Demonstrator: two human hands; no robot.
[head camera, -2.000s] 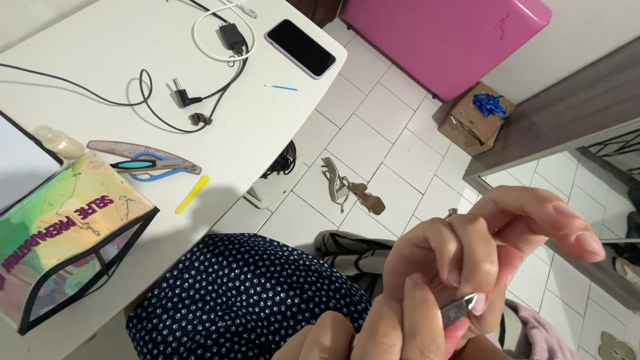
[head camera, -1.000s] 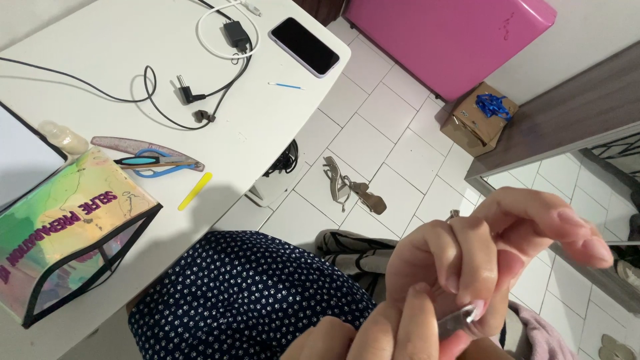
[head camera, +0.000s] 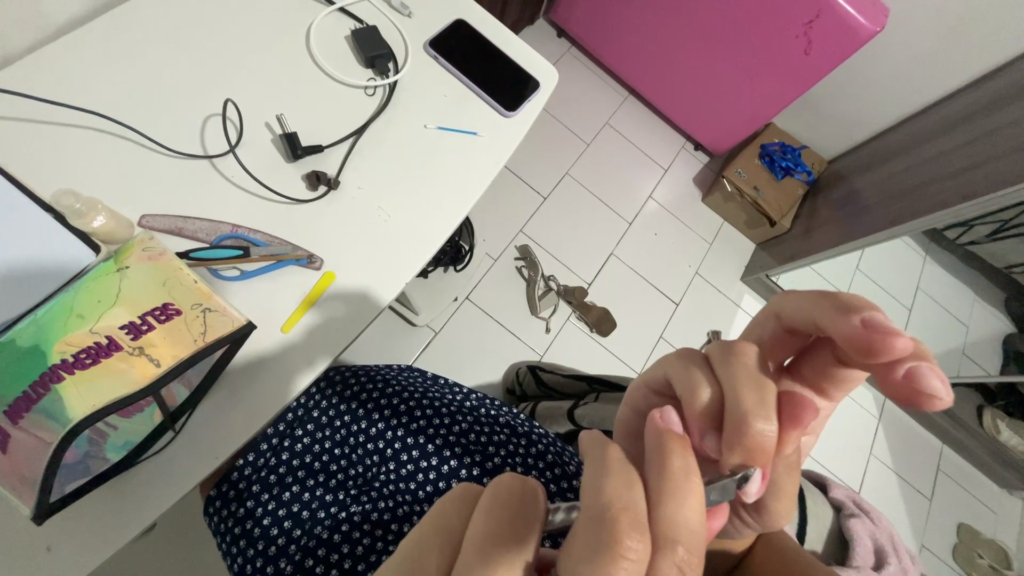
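My left hand (head camera: 612, 504), at the bottom centre, grips a small silver metal nail tool (head camera: 730, 486). Its exact kind is unclear, as my fingers cover much of it. The tool's tip is at the nail of a curled finger of my right hand (head camera: 720, 416). That hand is palm towards me, two fingers curled and others stretched to the right, with a ring on one finger. On the white table (head camera: 184, 72) at left lie a yellow nail stick (head camera: 308, 302), a worn nail file (head camera: 184, 227), blue-handled scissors (head camera: 240, 275) and a blue-stemmed cotton swab (head camera: 454, 130).
A colourful pouch (head camera: 120, 344) bearing writing stands at the table's near left. A phone (head camera: 484, 68) and a black plug cable (head camera: 296, 146) lie farther back. Sandals (head camera: 536, 284) are on the tiled floor, near a cardboard box (head camera: 740, 192) and a pink appliance (head camera: 712, 56). Patterned navy cloth (head camera: 384, 472) covers my lap.
The metal tool and the fingers of my left hand have shifted slightly at the right hand's nail. Both hands otherwise keep about the same place.
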